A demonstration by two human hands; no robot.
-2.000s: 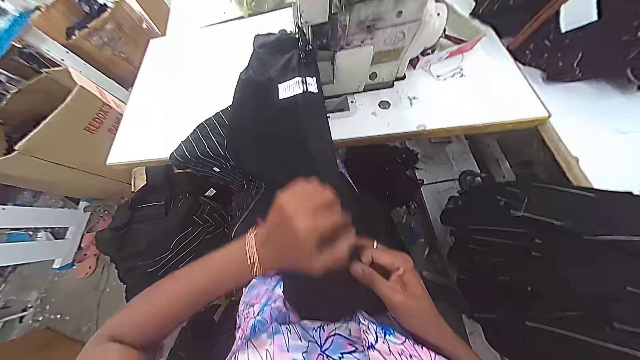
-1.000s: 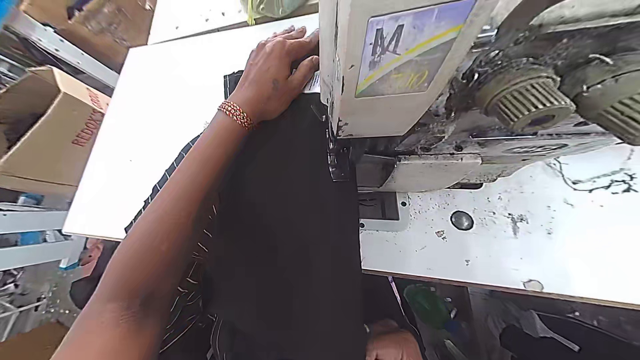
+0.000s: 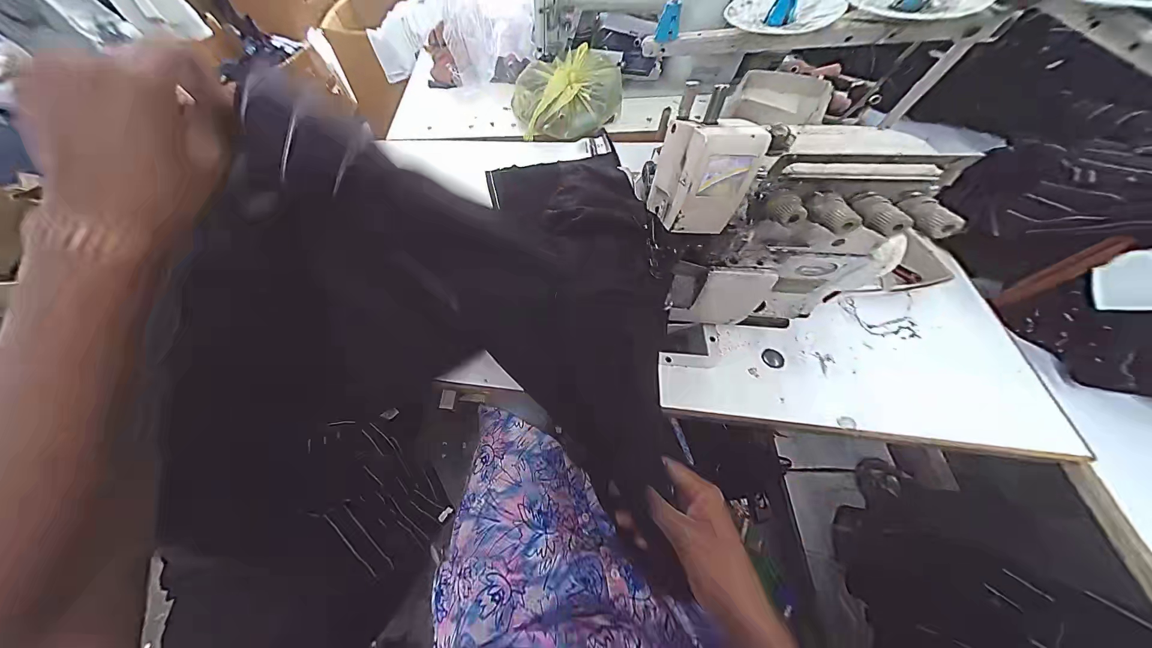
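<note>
Black fabric [image 3: 585, 297] lies across the white sewing table, its right edge beside the needle area of an overlock-type sewing machine [image 3: 711, 175]. Raised at the upper left, my left hand [image 3: 126, 135] is blurred and grips a lifted part of the black cloth, which hangs down below it. My right hand [image 3: 706, 531] holds the lower edge of the fabric below the table's front edge, near my lap; some of its fingers are hidden by the cloth. A small white label [image 3: 596, 146] shows at the fabric's far end.
Behind the machine are a knotted yellow plastic bag [image 3: 569, 94], a grey tray [image 3: 781, 97] and thread cones on plates. Loose thread ends lie on the white tabletop [image 3: 918, 378]. Dark garments [image 3: 972, 558] are piled at the lower right, with more dark cloth at the far right.
My left hand has moved from the fabric beside the machine head to the upper left, lifting cloth. My right hand now shows more fully below the table edge. The view has pulled back.
</note>
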